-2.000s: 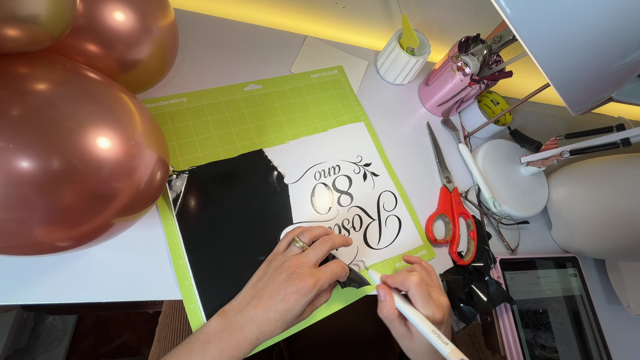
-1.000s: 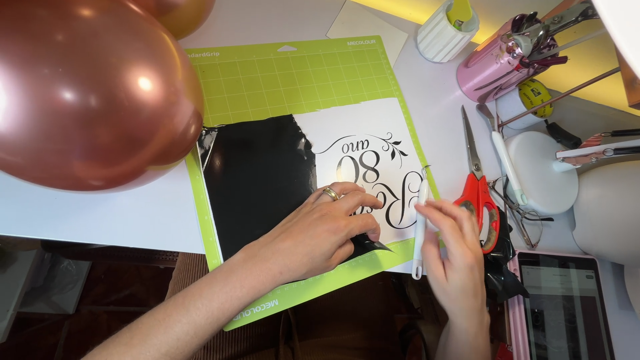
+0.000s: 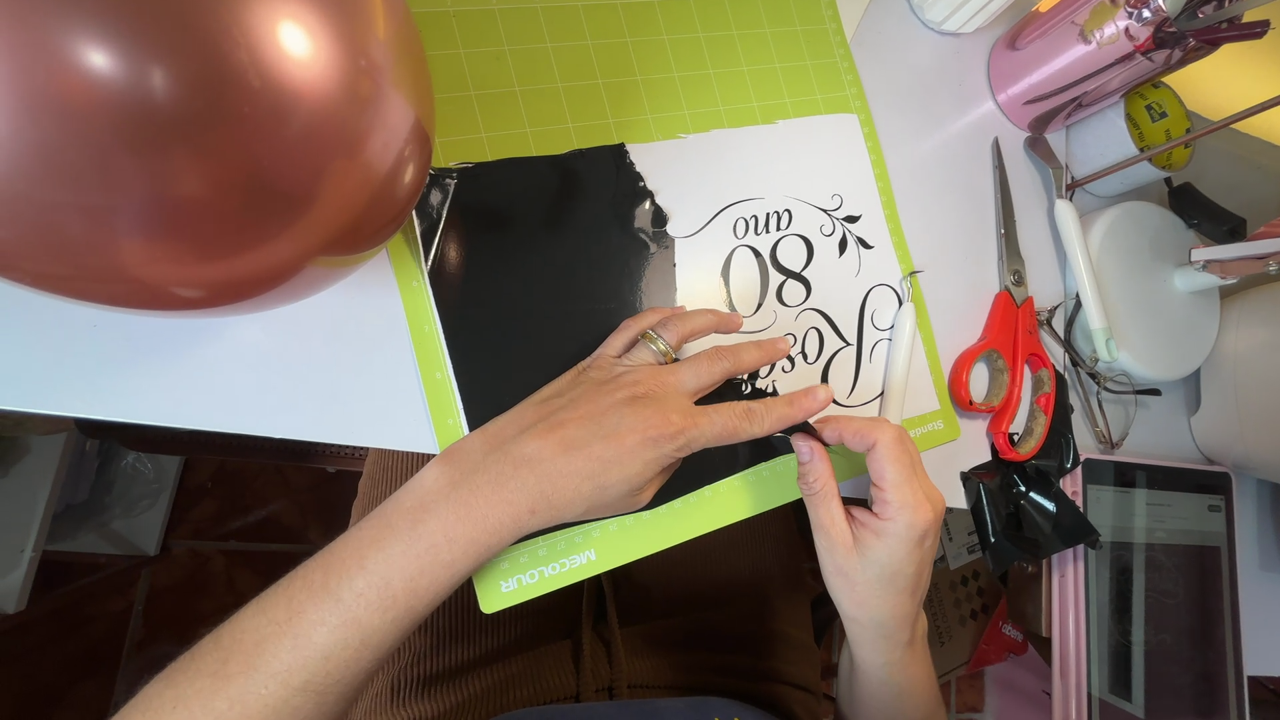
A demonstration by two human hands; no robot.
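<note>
A sheet of black adhesive vinyl [image 3: 540, 270] lies on a green cutting mat [image 3: 620, 70]. Its right part is peeled off the white backing [image 3: 730, 160], where black lettering and a leafy flourish remain. My left hand [image 3: 690, 390] lies flat with spread fingers over the vinyl and the lettering, a ring on one finger. Thumb and index finger of my right hand [image 3: 830, 450] pinch the loose edge of the vinyl near the mat's lower right. A white-handled hook weeding tool [image 3: 900, 360] rests on the backing, just above my right hand.
Red-handled scissors [image 3: 1015, 320] lie right of the mat, above crumpled black vinyl scraps [image 3: 1030, 510] and a tablet [image 3: 1160, 580]. Glasses [image 3: 1100, 390], another white-handled tool [image 3: 1085, 270], a pink metallic cup [image 3: 1060, 60] and a tape roll [image 3: 1160, 125] stand or lie beyond. Large balloons [image 3: 210, 140] overhang the left.
My right hand held the white weeding tool; the tool now lies on the backing and that hand pinches the vinyl edge. My left hand's fingers have spread out. The view is closer.
</note>
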